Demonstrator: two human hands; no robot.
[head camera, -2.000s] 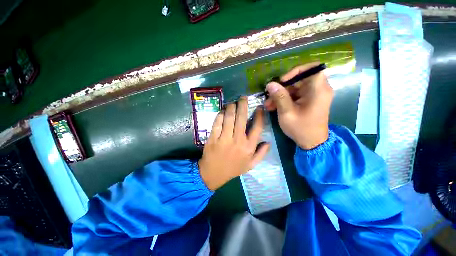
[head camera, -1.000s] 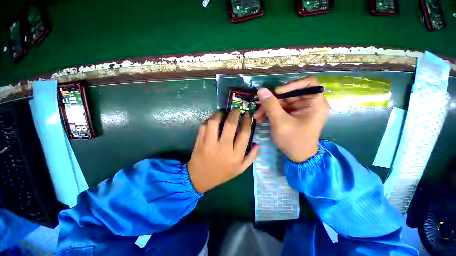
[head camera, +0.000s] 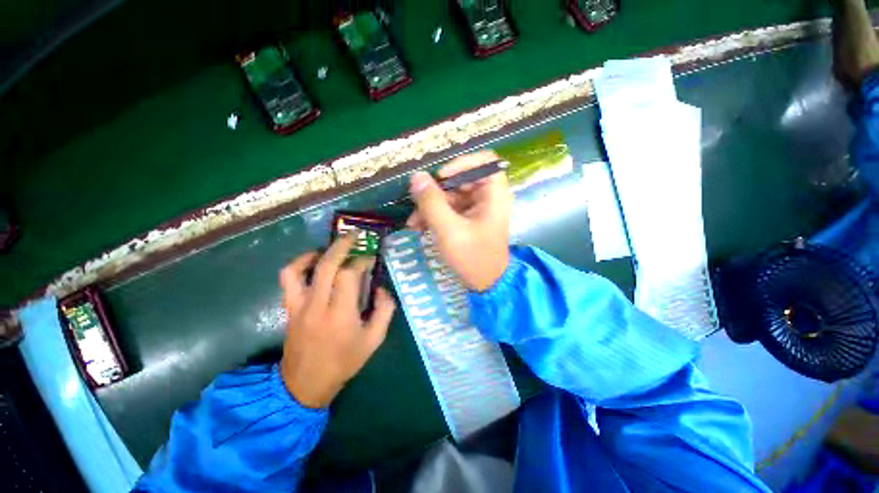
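Note:
My left hand is bare and lies over a phone unit, its fingers spread across the lower part. The unit has a dark red frame and a green circuit board at its far end. My right hand holds black tweezers just to the right of the unit. The tweezers' tip is blurred, near the unit's far right corner; whether it holds a piece cannot be told. The sticker liner, pale with rows of marks, runs from beside the unit towards me, partly under my right hand.
Another phone unit lies by the blue strip at left. Amber tape, plain backing paper, spare sticker sheets and a fan are rightward. Several units lie beyond the edge rail. Another person's arm shows at right.
The camera view has turned and shifted right. My right hand has moved the tweezers from over the unit's board to its right side. My left hand stays on the unit.

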